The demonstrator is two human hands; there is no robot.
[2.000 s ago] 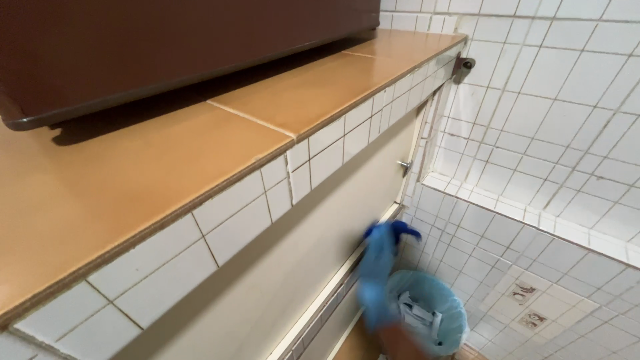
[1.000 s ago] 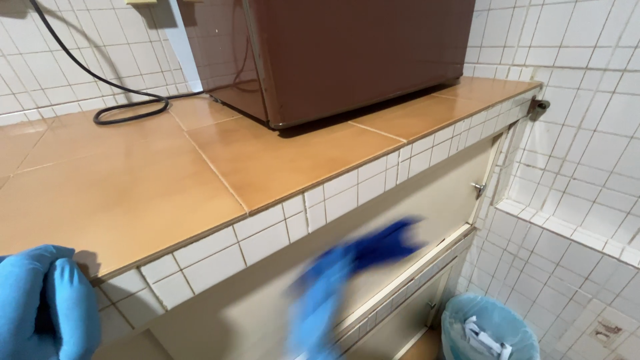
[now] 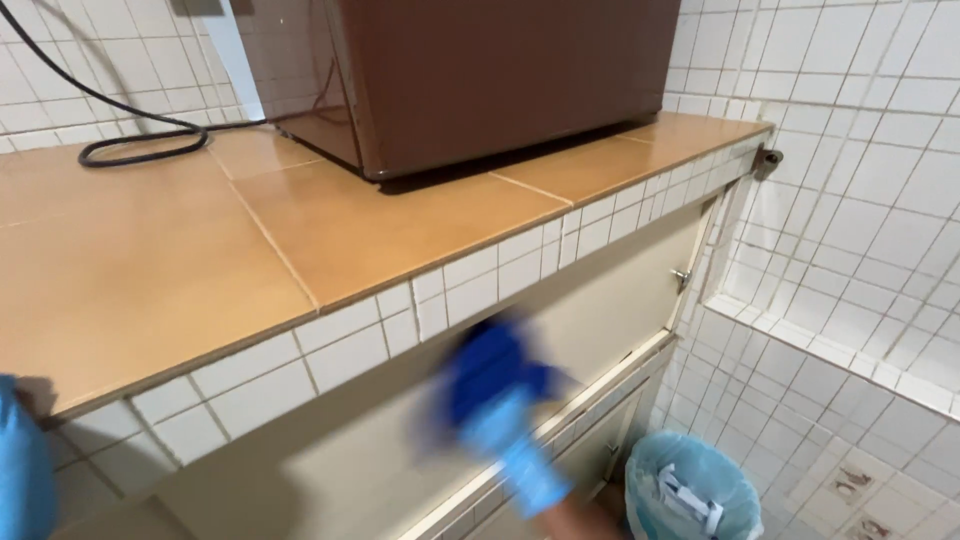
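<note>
My right hand (image 3: 502, 424), in a light blue glove and blurred by motion, is shut on a dark blue cloth (image 3: 487, 367). The cloth lies against the upper part of a cream cabinet door (image 3: 622, 277), just below the white-tiled counter edge. At the far left, my left hand (image 3: 22, 465), also gloved in light blue, rests by the front edge of the orange-tiled counter (image 3: 150, 285). Only part of it shows, so its fingers cannot be made out.
A dark brown appliance (image 3: 510, 82) stands on the counter, with a black cable (image 3: 142, 154) looped to its left. A bin lined with a light blue bag (image 3: 645, 487) holds pale waste at lower right. Metal latch (image 3: 681, 279) on the door; tiled wall (image 3: 847, 187) at right.
My right hand has moved with the blue cloth from low near the bin to the upper part of the cabinet door. My left hand, out of sight two seconds ago, shows at the counter edge.
</note>
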